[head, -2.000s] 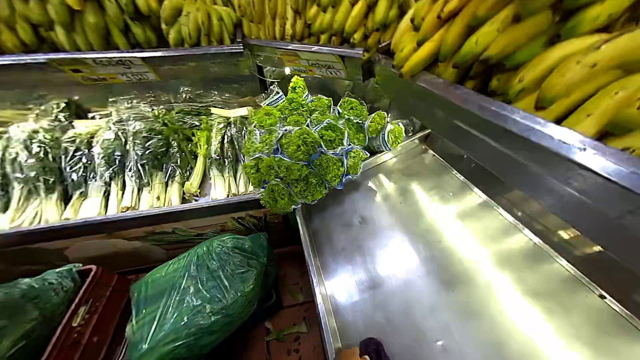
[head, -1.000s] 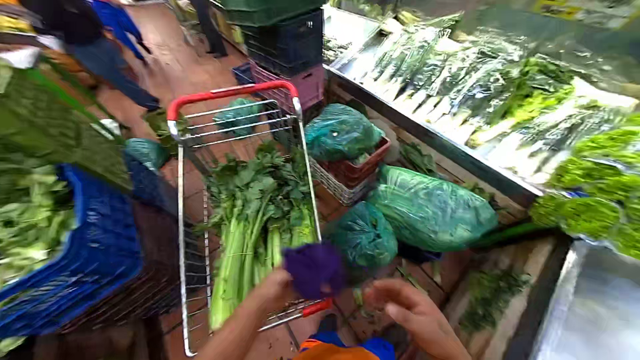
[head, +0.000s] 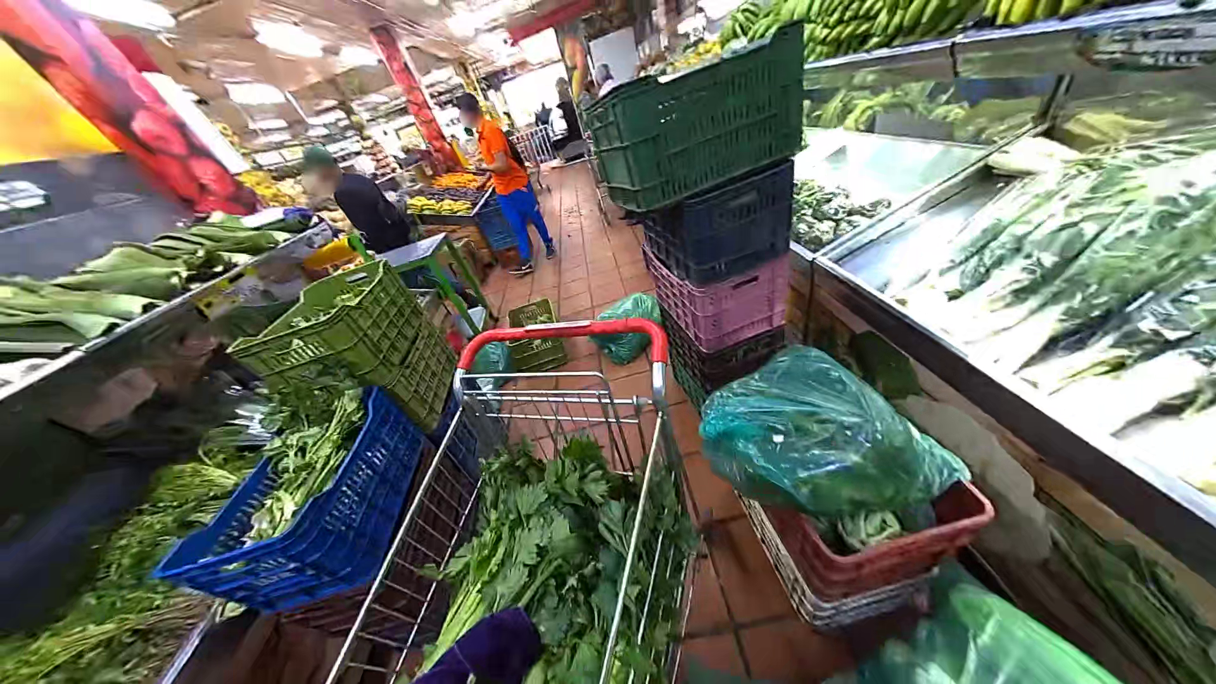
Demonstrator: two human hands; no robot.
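Observation:
At the bottom edge, a dark purple cloth or glove [head: 486, 652] is over the celery; it is at my left hand, whose skin and fingers do not show. Whether it is worn or held cannot be told. Under and beyond it, leafy celery bunches [head: 560, 532] lie in a metal shopping cart [head: 570, 330] with a red handle at the far end. My right hand is out of view.
Left of the cart stand a blue crate [head: 313, 541] of greens and stacked green crates [head: 332, 323]. Right are a tall crate stack [head: 717, 294], a bagged load [head: 817, 437] on a red crate and a vegetable display [head: 1045, 351]. A person in orange [head: 503, 157] stands up the aisle.
The view has swung from the display corner to the cart and aisle. My right hand, seen open and bare a second ago, is now out of view. The purple thing now sits at the bottom edge.

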